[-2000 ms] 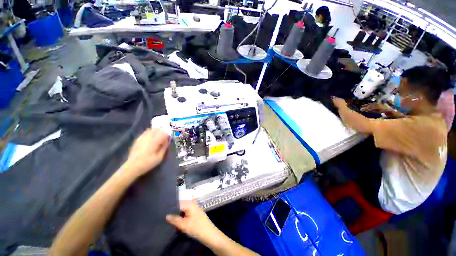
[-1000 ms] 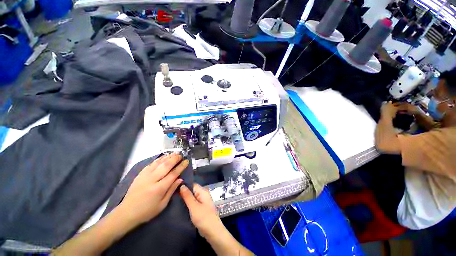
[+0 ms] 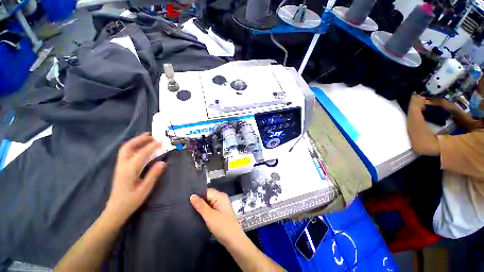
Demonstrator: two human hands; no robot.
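A dark grey fabric panel (image 3: 172, 196) runs from the needle area (image 3: 199, 151) of the white overlock machine (image 3: 233, 95) down over the table's front edge. My left hand (image 3: 135, 172) is left of the needle area, at the panel's left side, with thumb and fingers apart. My right hand (image 3: 215, 210) holds the panel's right edge below the foot, thumb on top. The foot itself is mostly hidden among metal parts.
More dark grey cloth (image 3: 95, 106) is heaped on the left. A beige strip (image 3: 339, 154) lies right of the machine. Thread cones (image 3: 408, 31) stand behind. A phone (image 3: 312, 237) lies on blue material (image 3: 358, 228) below the table. A co-worker (image 3: 461, 159) sits at the right.
My left hand has moved left, away from the needle area, and its fingers have spread. My right hand stays at the panel's edge. The view has shifted slightly.
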